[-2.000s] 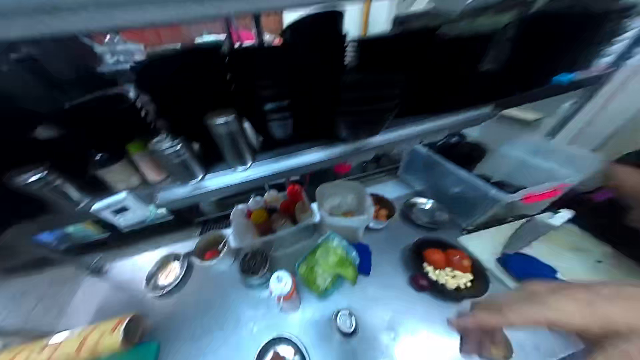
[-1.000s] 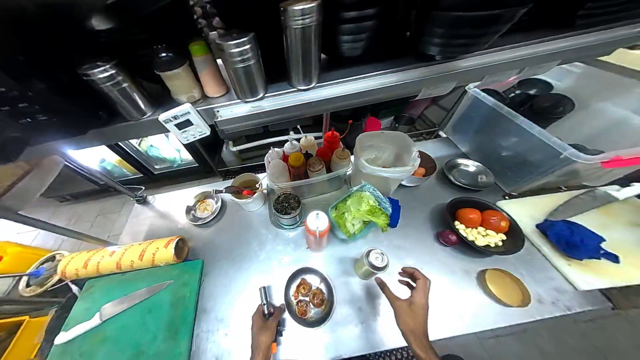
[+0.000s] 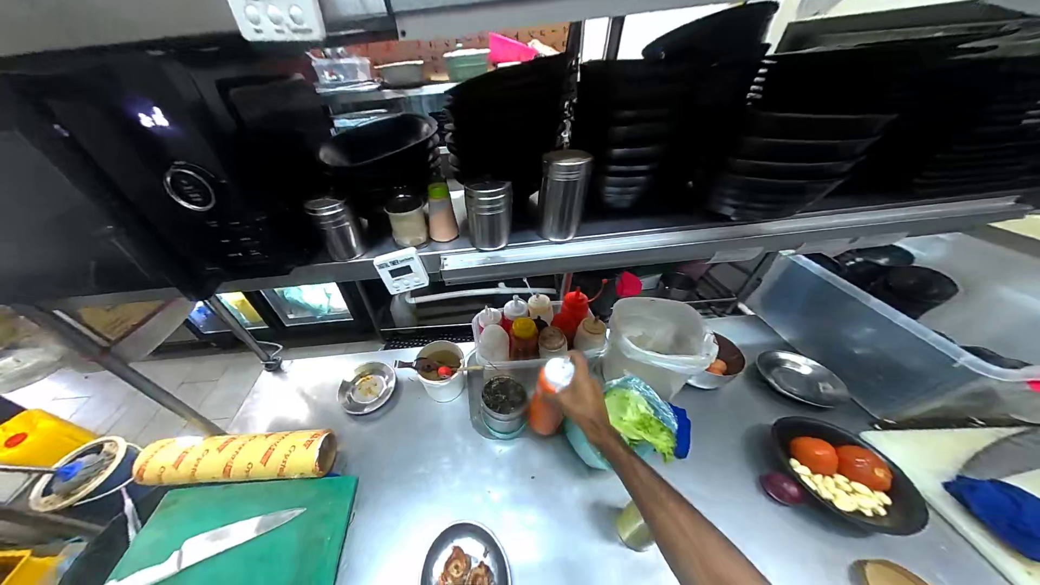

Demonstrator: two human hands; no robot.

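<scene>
My right hand (image 3: 581, 400) is at the white-capped orange bottle (image 3: 546, 400), its fingers closed around the upper part. Just left of the bottle stands a jar of dark contents (image 3: 504, 398); lettuce in a plastic-lined bowl (image 3: 640, 418) lies to the right, behind my wrist. My forearm passes over a jar or can (image 3: 634, 526), partly hiding it. At the bottom edge is a metal plate with browned food pieces (image 3: 465, 561). My left hand is out of view.
A knife (image 3: 236, 538) lies on the green cutting board (image 3: 325, 520), below a cling film roll (image 3: 236, 457). Squeeze bottles (image 3: 524, 333) stand in a clear container. At right are a black bowl of tomatoes and garlic (image 3: 849, 475), a red onion (image 3: 782, 487) and a plastic tub (image 3: 861, 349).
My right hand has moved from beside the can to the orange bottle and taken hold of it. My left hand, seen beside the metal plate a second ago, has left the view. The view has shifted upward.
</scene>
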